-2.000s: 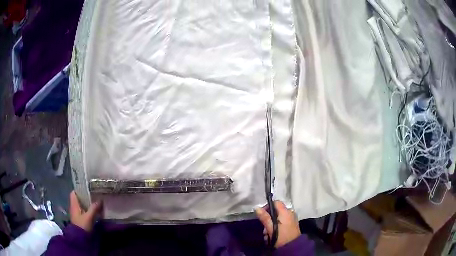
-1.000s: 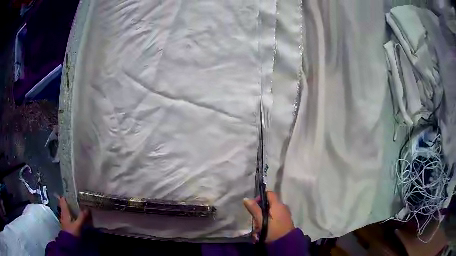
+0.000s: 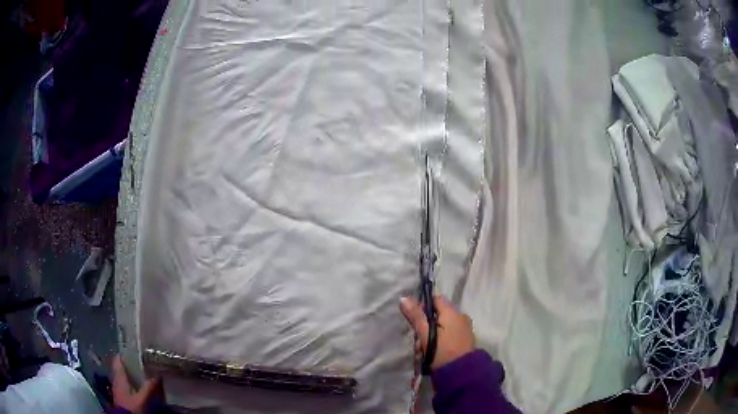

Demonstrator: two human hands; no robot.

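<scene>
Off-white cloth [image 3: 299, 162] lies wrinkled in layers over the table. My right hand [image 3: 445, 330] holds the black handles of the long shears [image 3: 427, 242]. The silver blades point away from me along a straight line in the cloth, left of a narrow strip with frayed edges; the blades look nearly closed. A dark, shiny fabric weight [image 3: 251, 374] lies across the cloth at lower left. My left hand [image 3: 136, 392] is at the table's left edge by the cloth's near corner, partly cut off by the picture's bottom; its fingers are apart.
Folded off-white cloth pieces [image 3: 657, 154] and a tangled white cord bundle [image 3: 673, 327] lie on the right. A dark purple panel [image 3: 85, 105] with a white edge is at upper left. A white hanger [image 3: 57, 335] and white cloth [image 3: 53, 392] are at lower left.
My right hand and the shears have moved farther up along the cloth, away from the near edge. The view has shifted, so the weight and my left hand appear lower.
</scene>
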